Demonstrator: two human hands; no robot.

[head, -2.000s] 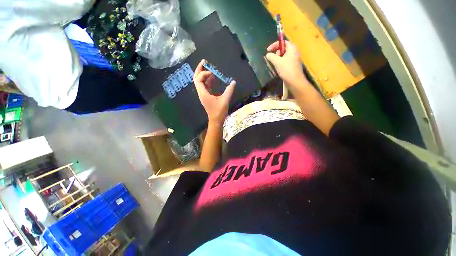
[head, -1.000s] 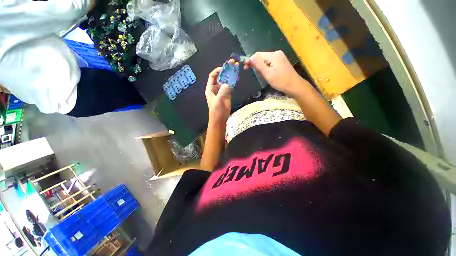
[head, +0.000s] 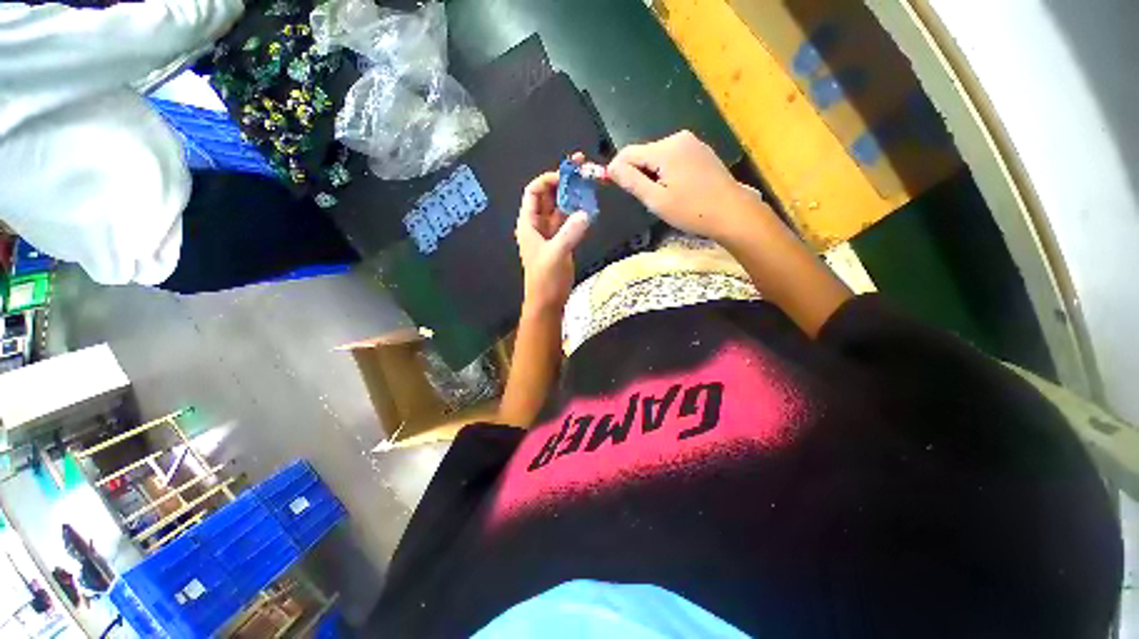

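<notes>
My left hand (head: pixel 546 240) holds a blue moulded part (head: pixel 576 192) between thumb and fingers above the black mat (head: pixel 526 115). My right hand (head: pixel 675 179) grips a pen-shaped tool (head: pixel 595 171); its light end meets the upper right edge of the part. Most of the tool is hidden by the fingers, with a bit of red showing. A row of several blue parts (head: pixel 446 210) lies on the mat to the left of my left hand.
Crumpled clear plastic bags (head: pixel 406 106) and a heap of small green and yellow assemblies (head: pixel 281 100) lie beyond the mat. A coworker in white is at upper left. A yellow-orange board (head: pixel 762 106) lies at right. An open cardboard box (head: pixel 390 383) is below the bench edge.
My right hand has come in from the right, bringing the tool to the blue part. My left hand has turned the part; from one second ago, its face has tilted again.
</notes>
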